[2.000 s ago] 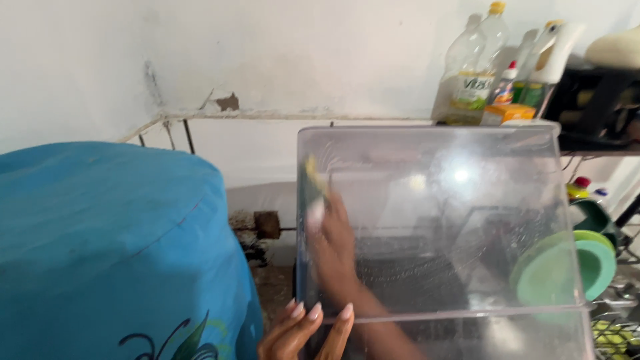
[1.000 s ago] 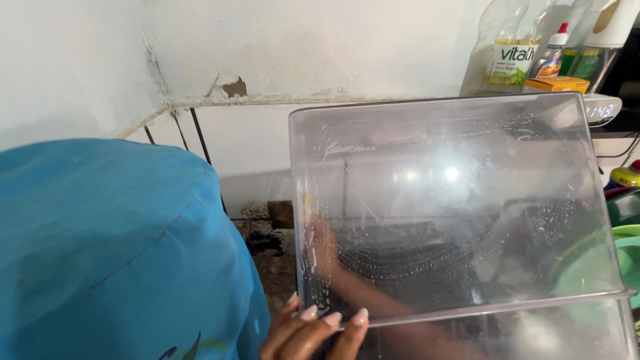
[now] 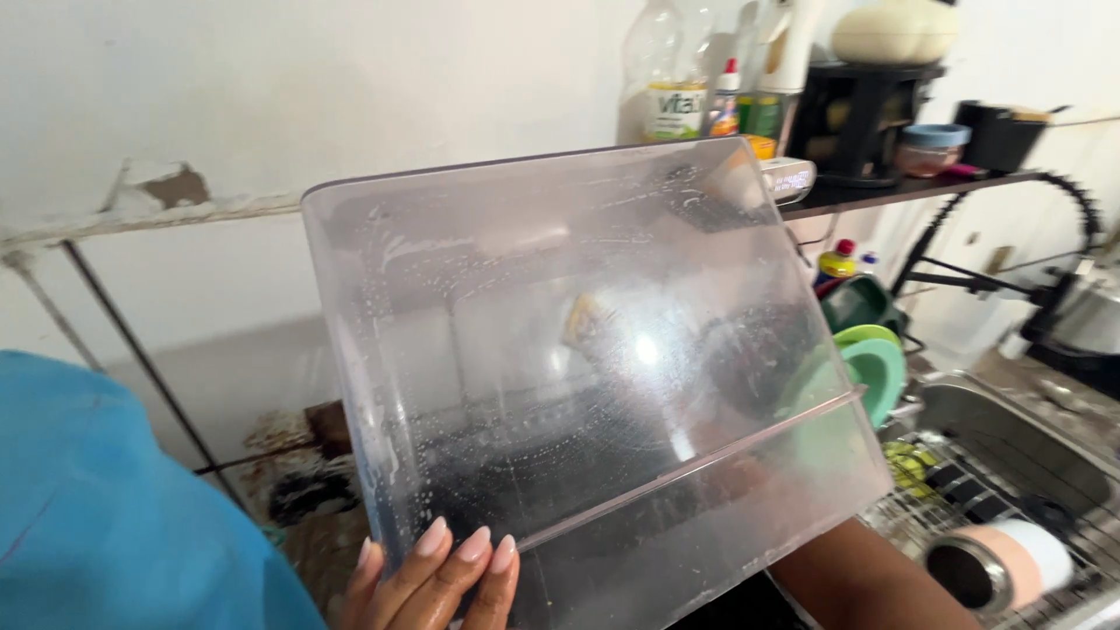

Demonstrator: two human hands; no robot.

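Observation:
A clear plastic bin (image 3: 525,367) with a ridge across its lower part is tilted in front of me, with soapy streaks and droplets on it. My left hand (image 3: 437,569) grips its lower left edge, fingertips on the near face. From the lower right, my right forearm passes behind the bin. Through the cloudy plastic my right hand (image 3: 744,354) is only a blurred reddish shape, beside a yellow piece, apparently a sponge (image 3: 582,324), that it seems to hold against the far side. Its fingers are not distinct.
Blue fabric (image 3: 114,516) bulges at the left. A dark shelf (image 3: 840,199) holds bottles and containers. At right are green bowls (image 3: 878,372), a metal sink (image 3: 1015,429), and a wire rack (image 3: 927,516) with a peach and white cup (image 3: 1006,560) lying on its side.
The bin has become more tilted. The yellow piece behind it has moved from near its left side toward its middle. My left hand keeps its hold. The view has swung right, showing the sink.

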